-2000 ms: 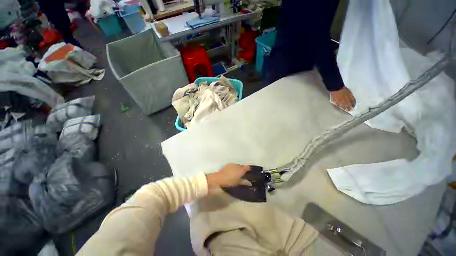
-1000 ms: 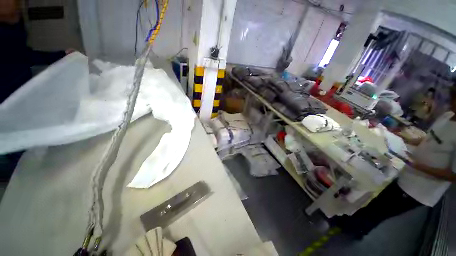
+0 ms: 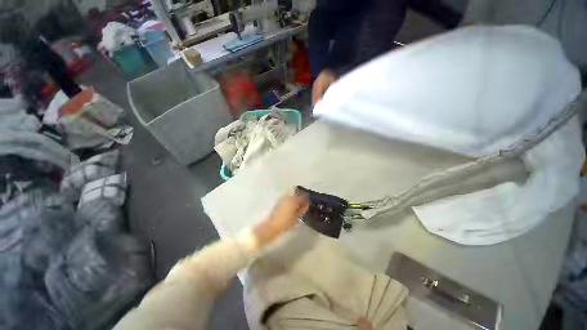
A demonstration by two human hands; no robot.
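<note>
My left hand (image 3: 283, 213), blurred, reaches from the lower left in a cream sleeve and is on the near end of the black steam iron (image 3: 327, 214). The iron rests on the off-white pressing table (image 3: 270, 177), and its wrapped hose runs to the upper right. Beige fabric (image 3: 302, 267) lies at the table's near edge, below the iron, with gathered folds at its right. A small skin-toned spot shows at the bottom of these folds; it may be a fingertip of my right hand, otherwise hidden or cut off.
A grey metal plate (image 3: 444, 290) lies right of the fabric. Across the table, a person in dark clothes holds up a large white cloth (image 3: 457, 90). A teal basket of beige fabric (image 3: 257, 138) and a grey bin (image 3: 177, 106) stand beyond; wrapped bundles (image 3: 83, 251) lie left.
The view swung right to another table, then back. Compared with two seconds ago, the white cloth is raised and spread towards the left. The iron is still at about the same place.
</note>
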